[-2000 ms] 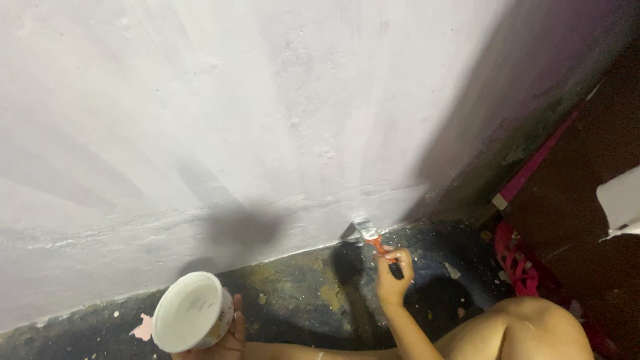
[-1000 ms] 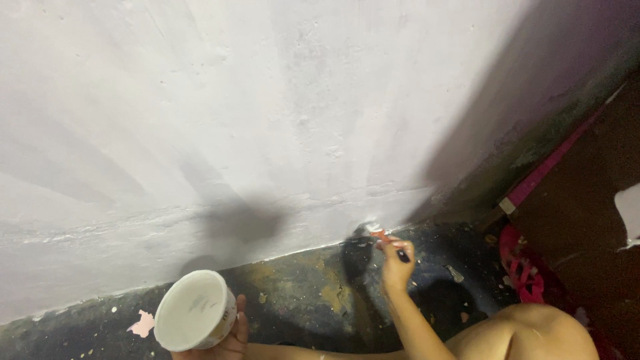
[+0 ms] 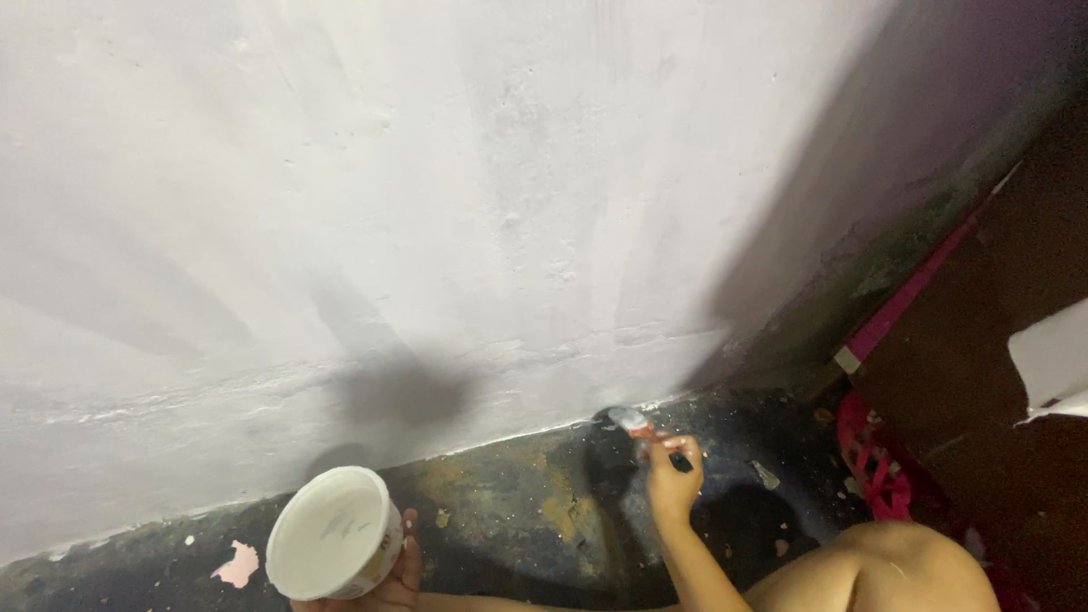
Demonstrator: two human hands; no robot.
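Note:
At the bottom left my left hand [image 3: 406, 565] holds a round white plastic tub [image 3: 333, 534] from below and its right side; its inside looks whitish with grey marks. My right hand [image 3: 674, 476], right of centre, grips a paintbrush [image 3: 639, 427] with a reddish-orange ferrule or handle part. White paint coats the bristles, which are at the foot of the white wall [image 3: 510, 212], where it meets the dark floor. Whether the bristles touch wall or floor cannot be told exactly.
The dark, stained floor [image 3: 493, 510] bears a pink flake [image 3: 237, 564]. My bent knee [image 3: 901, 552] is at the lower right, beside a pink woven plastic item [image 3: 875, 467]. A brown panel with pink edging [image 3: 905, 310] and a white sheet [image 3: 1054, 365] lie right.
The brush and my right hand have moved down from the lower wall to the wall's bottom edge. My left hand still holds the tub in about the same place.

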